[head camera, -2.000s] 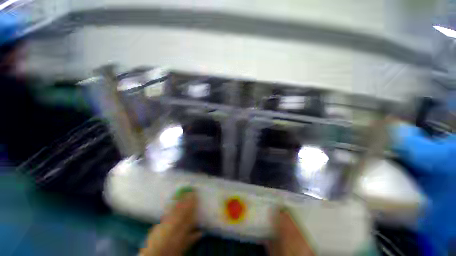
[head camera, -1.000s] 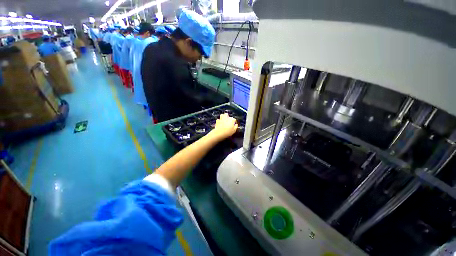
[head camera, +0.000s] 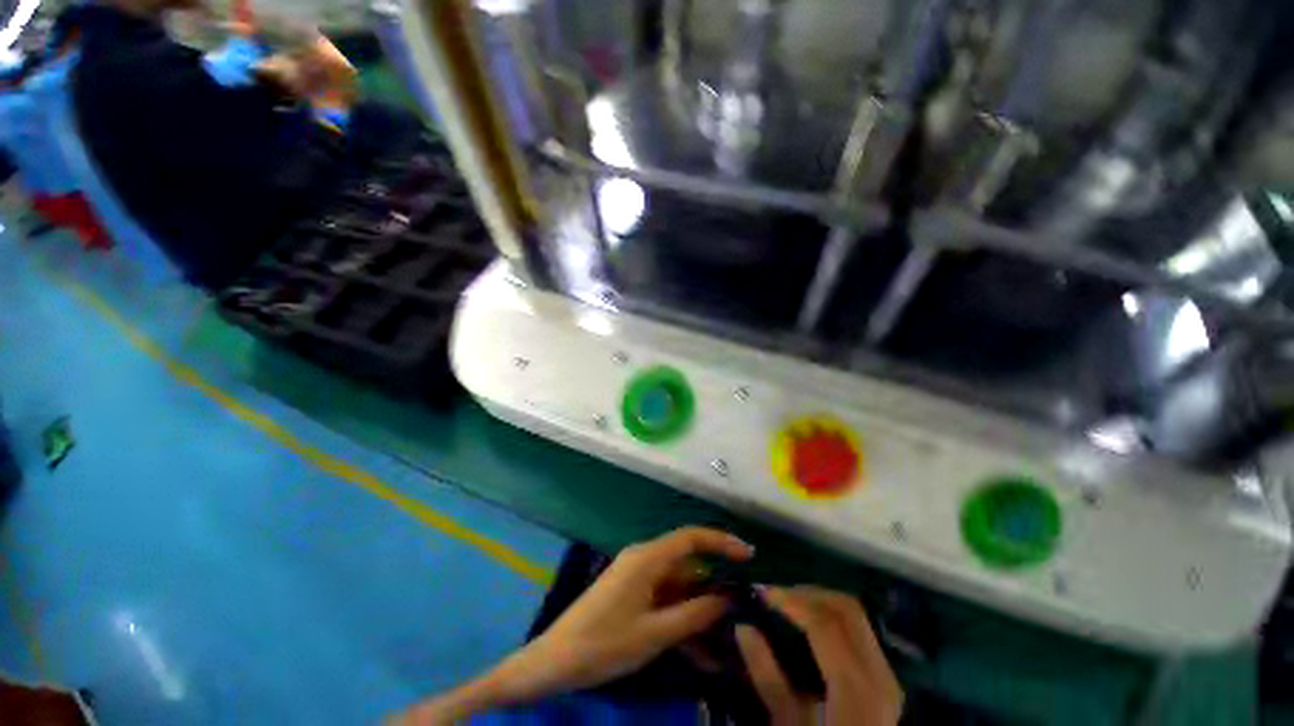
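Note:
My left hand (head camera: 646, 610) and my right hand (head camera: 830, 660) are close together at the bottom centre, below the press's front panel (head camera: 908, 489). Between their fingers is a small black housing part (head camera: 778, 633), blurred and partly covered by the fingers. My left thumb and forefinger pinch at its left end, where a small dark piece may sit; I cannot tell its shape. My right fingers wrap around the housing's right side. Both hands are bare.
The panel has green start buttons (head camera: 657, 404) and a red emergency stop (head camera: 822, 458). Guide posts stand behind it. A black parts tray (head camera: 348, 270) lies left on the green bench (head camera: 412, 440). A person in dark clothing (head camera: 170, 142) is beyond it.
My left hand has come back from the parts tray to the bench front. My right hand is now in view beside it, with the black housing between them. The view has turned right and down.

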